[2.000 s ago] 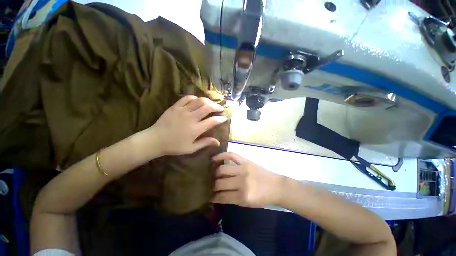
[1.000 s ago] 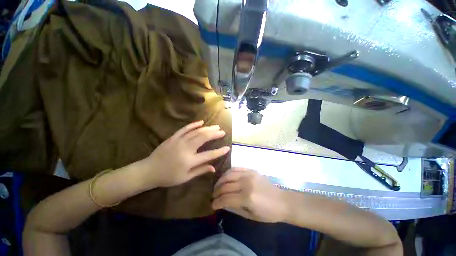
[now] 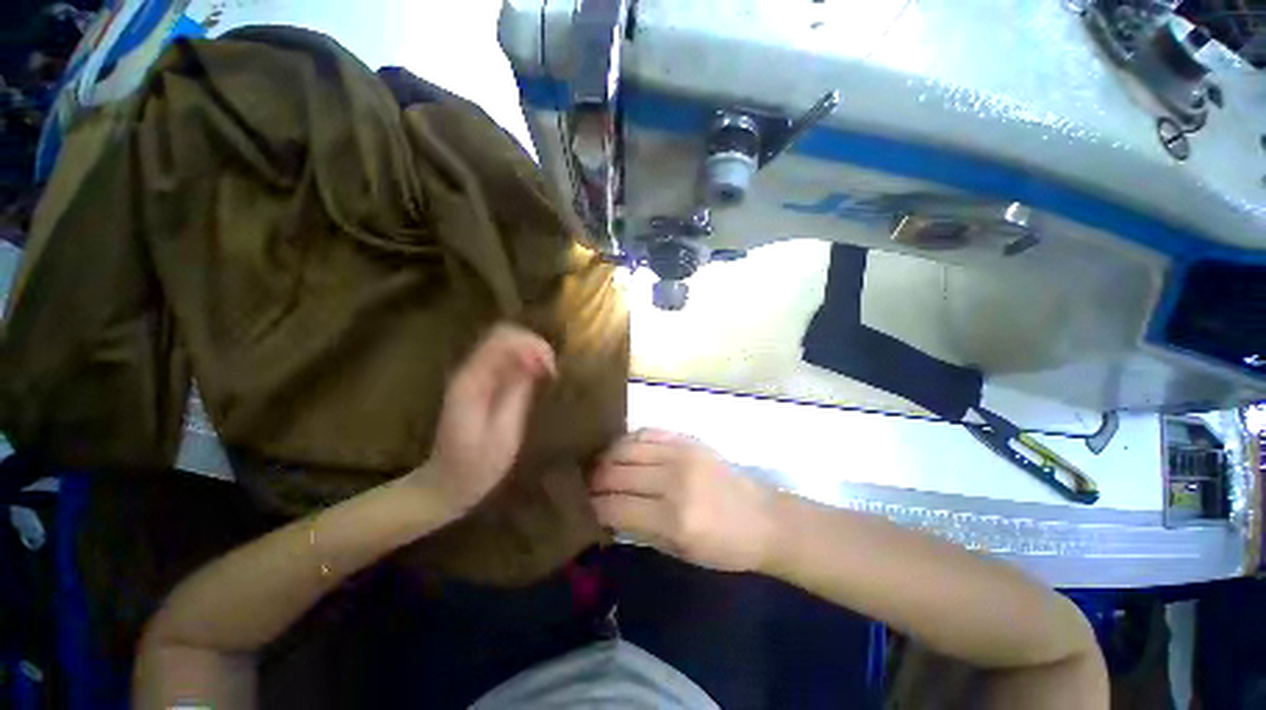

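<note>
The olive-brown garment [image 3: 319,319] lies bunched left of the needle, its right edge running straight from the lit presser foot area [image 3: 621,261] toward me. My left hand [image 3: 493,416] is over the cloth, slightly blurred, its fingers curled; whether it pinches cloth cannot be told. My right hand [image 3: 680,497] grips the garment's right edge near the table front, fingertips on the cloth. The white sewing machine head [image 3: 889,125] with a blue stripe stands above and right. The needle tip is hidden by glare.
Black fabric strips [image 3: 896,364] lie on the machine bed right of the needle. A yellow-and-black handled tool [image 3: 1034,458] touches their end. A ruled strip [image 3: 944,527] runs along the table's front edge. Blue frame parts show below left.
My left hand has lifted its spread fingers from beside the edge, moved left and curled them. My right hand stays at the edge. The cloth has shifted and the view has moved slightly.
</note>
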